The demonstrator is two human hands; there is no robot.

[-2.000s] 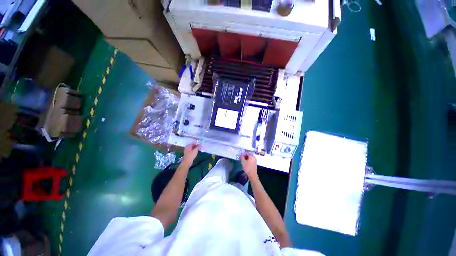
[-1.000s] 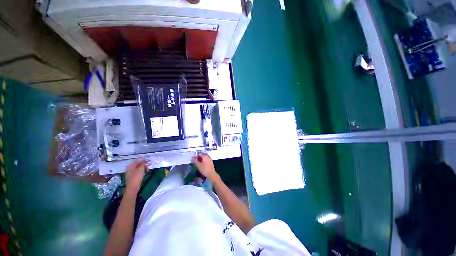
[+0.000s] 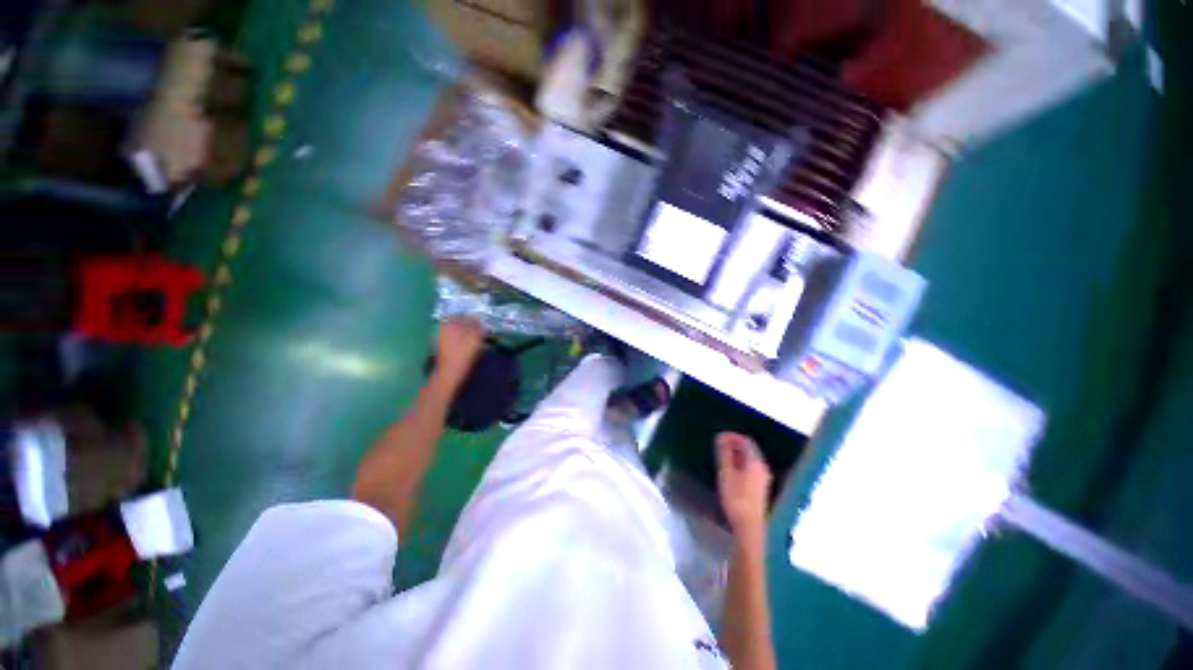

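The black product box [image 3: 713, 183] in loose clear film lies on the bar sealer's pale bed [image 3: 589, 196], its white label towards me and its far end over the rollers. My left hand [image 3: 457, 351] is left of the sealer's near edge, with its fingers closed at a crinkled clear film strip [image 3: 517, 312] that trails to the right. My right hand [image 3: 743, 474] is off the sealer, below its right corner. Its fingers look curled and blurred, and no object shows in it.
The scrap carton heaped with clear film [image 3: 458, 196] stands left of the sealer. Dark tunnel rollers [image 3: 824, 144] and a rust-red heat curtain [image 3: 903, 52] lie beyond. The control box [image 3: 864, 314] is at right, near a bright white rectangle [image 3: 922, 478] and a metal post [image 3: 1112, 563].
Both hands have left the sealer's near edge and moved apart, the left with the film strip towards the scrap carton. The box still lies on the sealer. The view has turned.
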